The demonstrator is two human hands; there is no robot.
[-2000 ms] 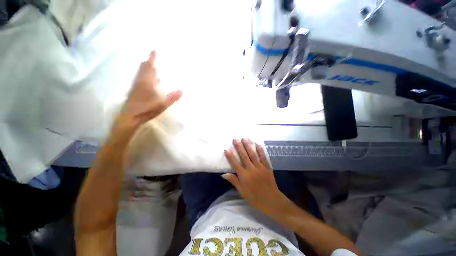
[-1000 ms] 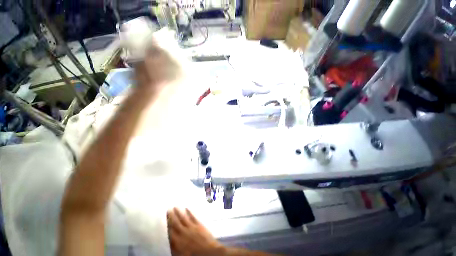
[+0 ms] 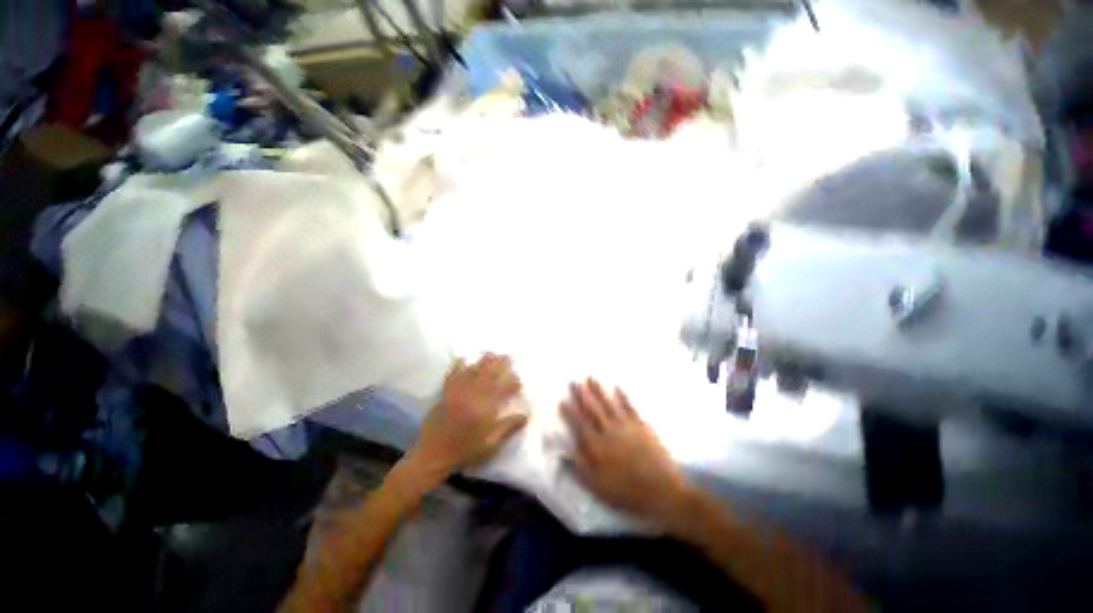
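Observation:
A white fabric panel (image 3: 539, 275) lies on the table, strongly overexposed, so its outline merges with the table. Its near part reaches over the front edge. My left hand (image 3: 477, 413) rests palm down on the fabric near that edge. My right hand (image 3: 617, 445) lies flat on it just to the right, fingers a little spread. Neither hand visibly grips the fabric. The white sewing machine head (image 3: 947, 317) stands at the right, with its dark needle area (image 3: 741, 359) up and right of my right hand.
Cream cut pieces (image 3: 300, 299) hang over the table's left edge. A black smartphone (image 3: 901, 461) lies below the machine arm. A thin dark rod (image 3: 306, 108) slants at the upper left. A red item (image 3: 666, 110) lies among cloth at the back.
My left hand has come down from its raised place at the back to the near fabric. My right hand remains on the fabric. The camera view has turned left and down since a second ago.

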